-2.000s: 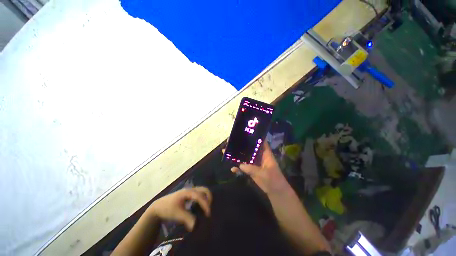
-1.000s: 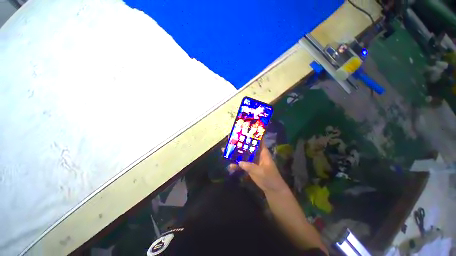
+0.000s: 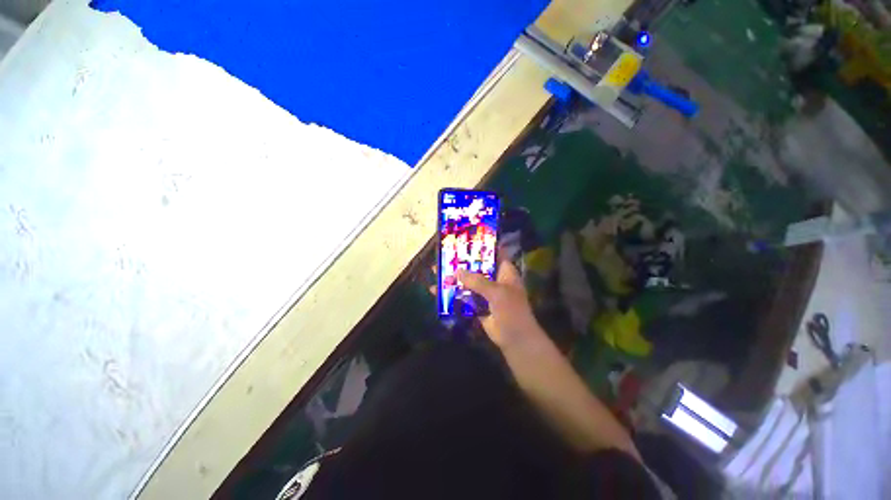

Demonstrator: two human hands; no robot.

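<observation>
My right hand (image 3: 500, 303) holds a smartphone (image 3: 469, 234) upright over the table's front edge. The phone's screen is lit with bright, coloured, blurred content. My right thumb lies over the lower part of the screen. My left hand is not in view. Beyond the phone, a bright blue fabric (image 3: 332, 59) with a ragged edge lies on the table next to a white sheet (image 3: 176, 215).
The pale table edge (image 3: 322, 303) runs diagonally. A metal rail device (image 3: 601, 83) with a yellow part and blue handle crosses it at upper right. Yellow scraps (image 3: 621, 332) lie on the green floor (image 3: 547, 181). Scissors (image 3: 823, 337) lie on a white surface at right.
My left hand, seen at first, has left the picture. The phone's screen went from dark to coloured, and my right thumb has moved onto it. The table and rail device have shifted left in view.
</observation>
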